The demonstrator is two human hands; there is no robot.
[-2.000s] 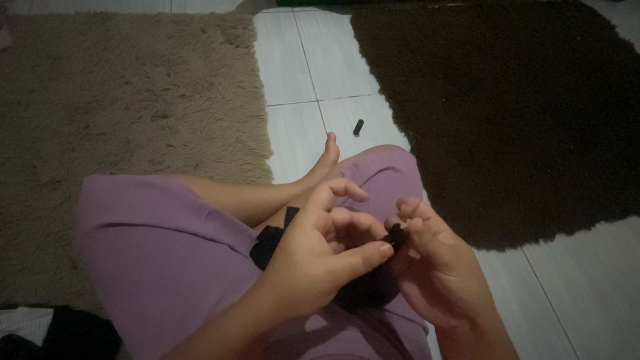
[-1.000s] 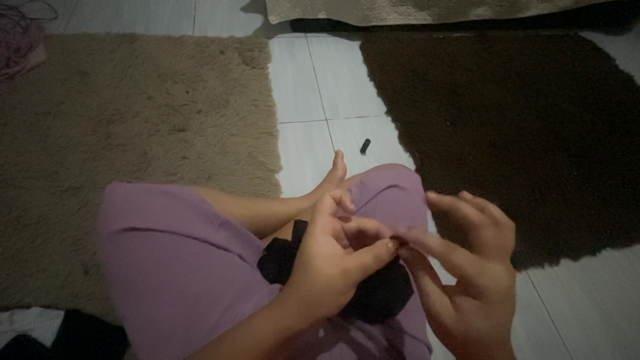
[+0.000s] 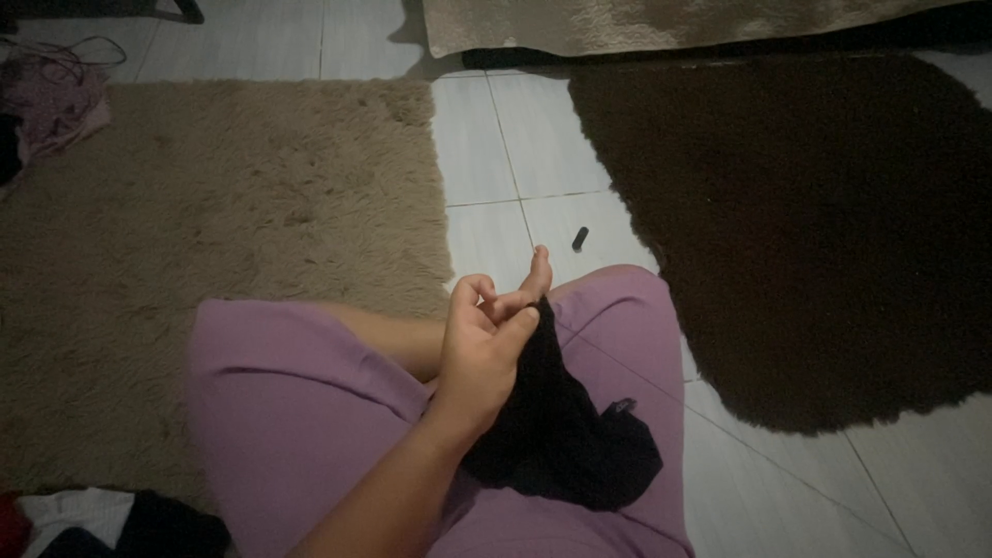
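My left hand [image 3: 482, 349] pinches the upper tip of a black piece of cloth [image 3: 570, 442] between thumb and fingers. The cloth hangs down from there and spreads over my lap, on purple clothing [image 3: 310, 434]. A small tag bearing writing [image 3: 622, 406] sticks up from its right part. A thin thread [image 3: 744, 443] runs from near the pinched tip down to the right, past my knee and over the floor. My right hand is out of view, and the thread's far end cannot be seen.
A small dark cylinder [image 3: 580, 239] lies on the white floor tiles [image 3: 542, 163] between a beige shaggy rug [image 3: 271, 201] and a dark brown one [image 3: 814, 232]. Pink fabric [image 3: 70, 101] lies at upper left, white and black cloths [image 3: 77, 515] at lower left. A draped cover [image 3: 659, 23] hangs at the top.
My right hand, close beside the left one in both earlier frames, has left the view. The thread now shows stretched out to the lower right. The left hand keeps its pinch.
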